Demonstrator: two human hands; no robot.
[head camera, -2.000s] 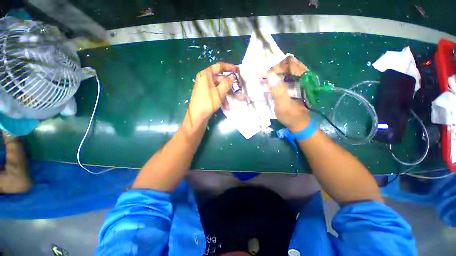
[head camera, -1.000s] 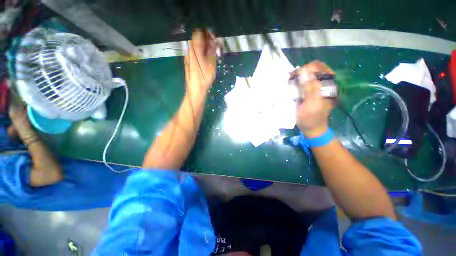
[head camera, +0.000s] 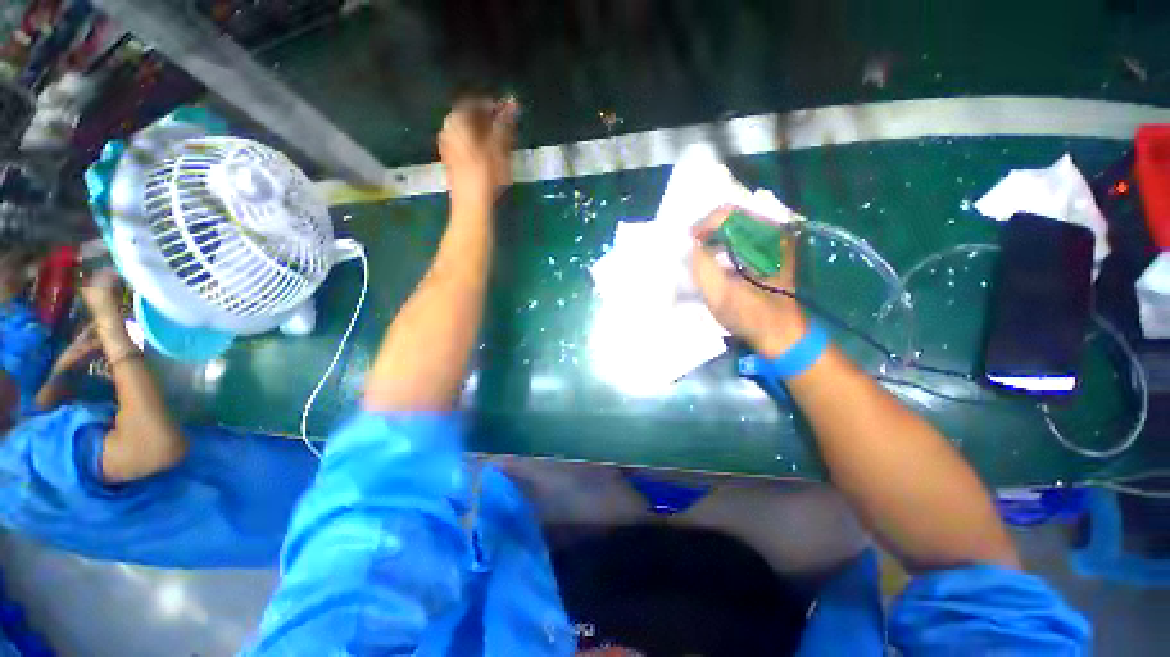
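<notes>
My left hand (head camera: 477, 148) is stretched out over the white strip at the dark far lane. Its fingers are blurred, and I cannot tell if it holds a small part. My right hand (head camera: 751, 289) is closed on the dispensing syringe, whose barrel is mostly hidden in the hand; its green cap (head camera: 753, 244) shows at the top. A clear air hose (head camera: 885, 272) and a thin black lead run right from the hand. White wiping tissue (head camera: 652, 308) lies under and left of my right hand.
A white fan (head camera: 237, 231) stands at the left with its white cord. A black phone-like device (head camera: 1039, 302) lies at the right by a crumpled tissue (head camera: 1046, 193). A red bin (head camera: 1156, 186) is at the far right. Another person's arm (head camera: 139, 411) is at the left.
My left hand has moved from the tissue out to the far lane. The right hand has turned, so the green cap now points up rather than right. The view has shifted left.
</notes>
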